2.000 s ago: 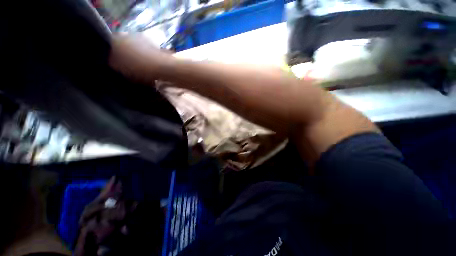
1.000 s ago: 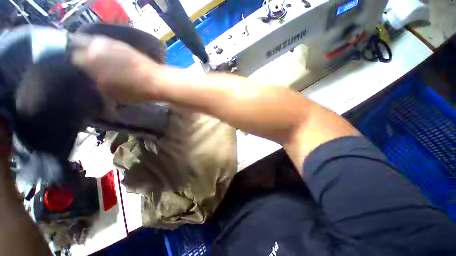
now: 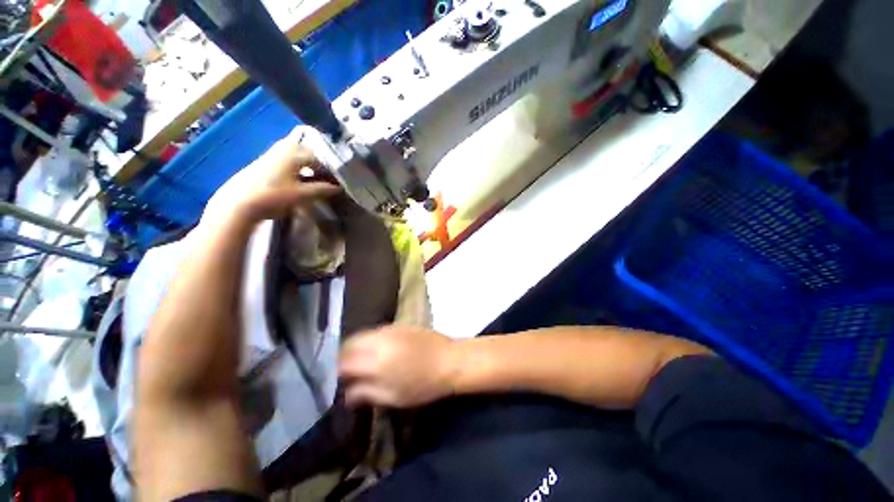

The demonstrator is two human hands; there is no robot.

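Note:
The garment, pale grey (image 3: 309, 377) with dark strips and tan fabric, lies at the left end of the sewing machine (image 3: 500, 108) and hangs towards my lap. My left hand (image 3: 284, 181) is at the far side, beside the needle area, with its fingers on the garment's far end; part of it is hidden behind the machine head. My right hand (image 3: 397, 367) is closed on the garment's near edge, along a dark brown strip (image 3: 370, 275), and is slightly blurred. The presser foot area (image 3: 397, 208) is lit yellow, and the strip's far end reaches it.
An orange tape piece (image 3: 438, 224) is right of the needle. Black-handled scissors (image 3: 659, 93) lie at the machine's right end. A blue plastic basket (image 3: 774, 284) is on the right below the white table (image 3: 588, 196). A blue panel and cluttered shelving are behind and left.
The garment, earlier a blurred dark bundle at left, is now spread beside the needle. My right hand has drawn back towards my body; my left hand has come up to the machine head.

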